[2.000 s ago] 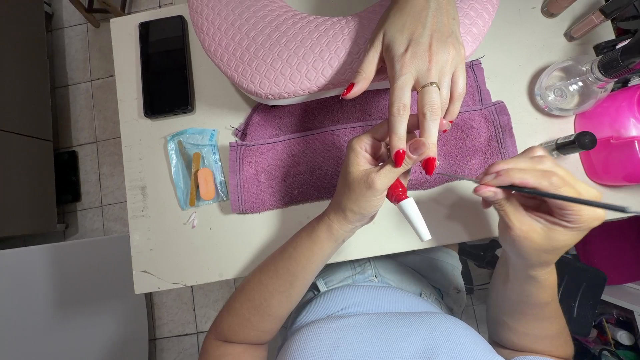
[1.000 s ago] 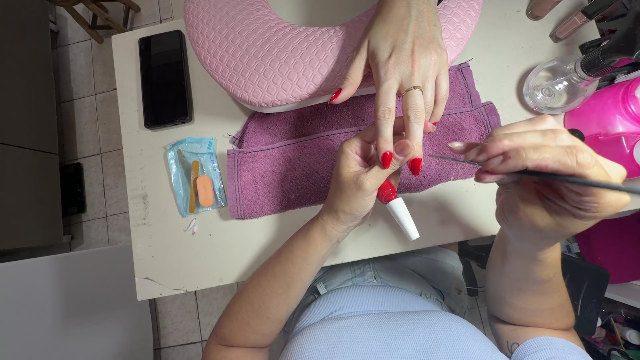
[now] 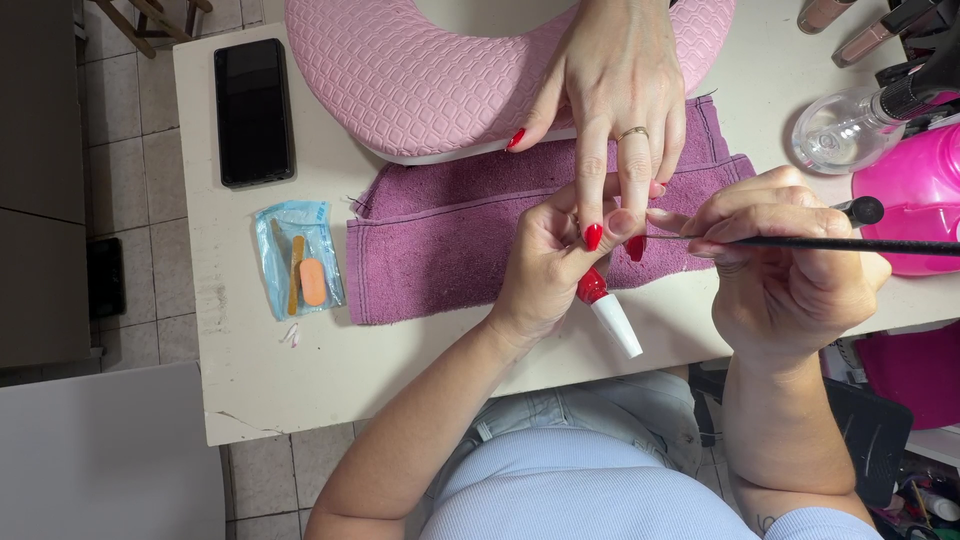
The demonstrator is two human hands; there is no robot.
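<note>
My left hand (image 3: 551, 255) grips a red nail polish bottle (image 3: 592, 286) with a white cap (image 3: 617, 326), and its fingers also hold the fingertips of another person's hand (image 3: 626, 97). That hand has red nails and a ring (image 3: 632, 133). In my right hand (image 3: 787, 262) is a thin black-handled brush (image 3: 847, 244), its fine tip at the side of the ring finger's red nail (image 3: 635, 247). Below the hands lies a folded purple towel (image 3: 442, 255).
A pink textured armrest (image 3: 420, 90) stands behind the towel. To the left lie a black phone (image 3: 255, 112) and a blue packet (image 3: 300, 259) with small files. A clear bottle (image 3: 847, 131), a pink container (image 3: 915, 195) and cosmetic tubes (image 3: 862, 43) are at the right.
My right hand has moved left, bringing the brush tip to the edge of the ring finger's nail. My left hand keeps its hold on the bottle and the other person's fingers.
</note>
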